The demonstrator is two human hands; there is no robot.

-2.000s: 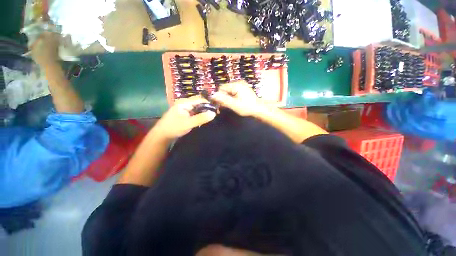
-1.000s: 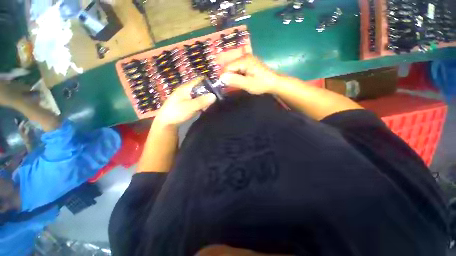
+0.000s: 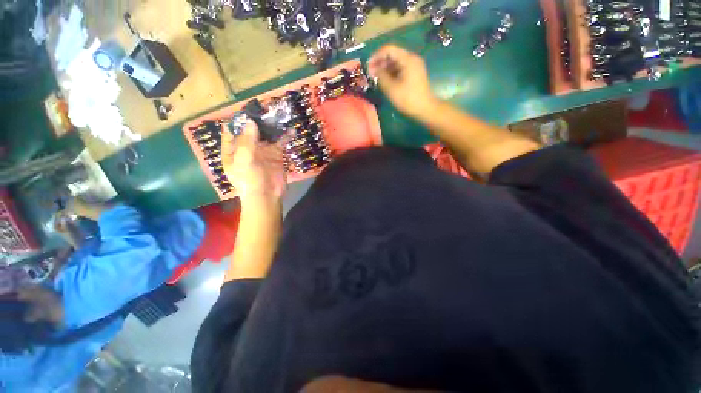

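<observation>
The salmon-red parts tray [image 3: 352, 123] lies tilted on the green bench with rows of black-and-chrome parts [image 3: 211, 150] in it; its right part shows bare red bottom. My left hand [image 3: 257, 157] is over the tray's middle, palm up, holding a few black-and-chrome parts [image 3: 265, 119]. My right hand [image 3: 401, 80] is beyond the tray's right end with fingers curled; something small and dark shows at its fingers, but blur hides whether it is held. A loose parts pile [image 3: 307, 27] lies behind the tray.
A small fan [image 3: 142, 73] lies at a dark box [image 3: 165, 69], beside white scattered pieces [image 3: 88, 92]. A neighbouring parts tray [image 3: 563, 46] is at the right. A red crate [image 3: 653, 192] and cardboard box [image 3: 573, 123] are below the bench. A person in blue [image 3: 123, 261] works at the left.
My hands were together in front of the tray and have parted. My left hand has moved forward over the tray with parts; my right hand has moved forward and right. The view has turned.
</observation>
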